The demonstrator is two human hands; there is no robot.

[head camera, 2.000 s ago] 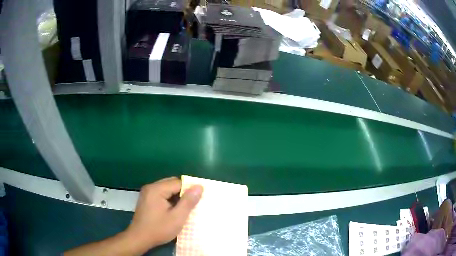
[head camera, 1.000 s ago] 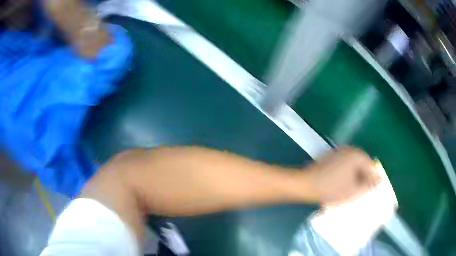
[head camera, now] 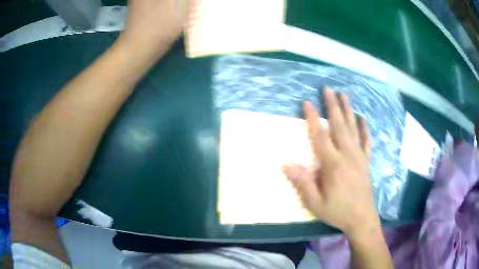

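My left hand (head camera: 157,18) is at the top edge of the view, partly cut off, and holds a pale dot sticker sheet (head camera: 236,26) by its left side, over the side rail. My right hand (head camera: 339,163) has its fingers spread over the right part of a pale, overexposed sheet stack (head camera: 262,168) on the dark green bench. Whether its fingertips press on the stack is not clear. A crinkled clear plastic bag (head camera: 262,86) lies beside the stack, behind it and to its right.
The white side rail (head camera: 336,55) runs between the bench (head camera: 147,142) and the green conveyor belt (head camera: 362,26). A grey post (head camera: 76,11) stands at the upper left. A neighbour's purple sleeve (head camera: 446,210) and a white label sheet (head camera: 418,147) are at the right. A white scrap (head camera: 94,214) lies near the bench's front edge.
The view has swung down to the bench and back from the left, where a blue-clad neighbour showed. My right hand and the sheet stack have come into view. My left hand still holds its sheet.
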